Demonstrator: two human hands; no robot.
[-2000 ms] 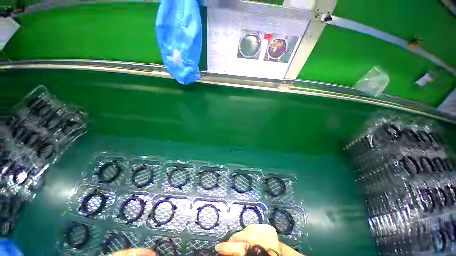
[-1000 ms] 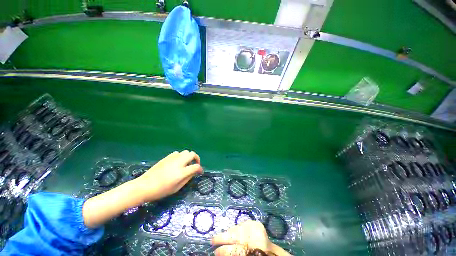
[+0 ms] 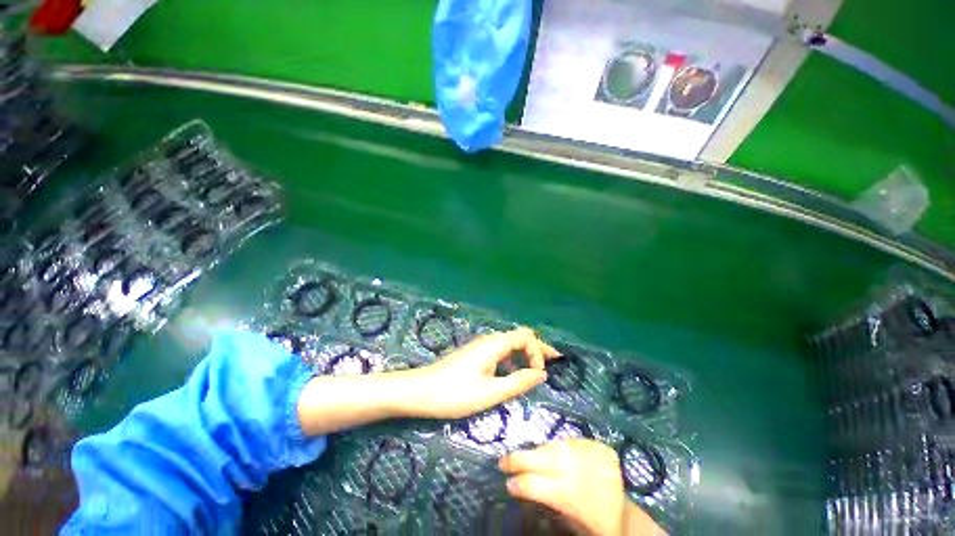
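Observation:
A clear blister tray (image 3: 681, 424) lies in front of me with black rings in its pockets. My left hand (image 3: 487, 372), bare with a blue sleeve cover (image 3: 209, 429), reaches across the tray. Its thumb and index fingertips are close together at the edge of a black ring (image 3: 567, 373) in the back row. Whether they grip it cannot be told. My right hand (image 3: 571, 476), bare, is nearer to me over the tray's front right part, fingers curled and pointing left. Anything inside it is hidden.
Slanted trays of rings (image 3: 157, 220) lie at left. A tall stack of trays (image 3: 890, 419) stands at right. Behind are a metal rail (image 3: 597, 155), a hanging blue cover (image 3: 480, 73), an instruction sheet (image 3: 571, 79) and a small clear bag (image 3: 896, 199).
My left hand came into view, reached over the tray's back row, then moved right along it. My right hand stays near the tray's front right. The view has shifted towards the left.

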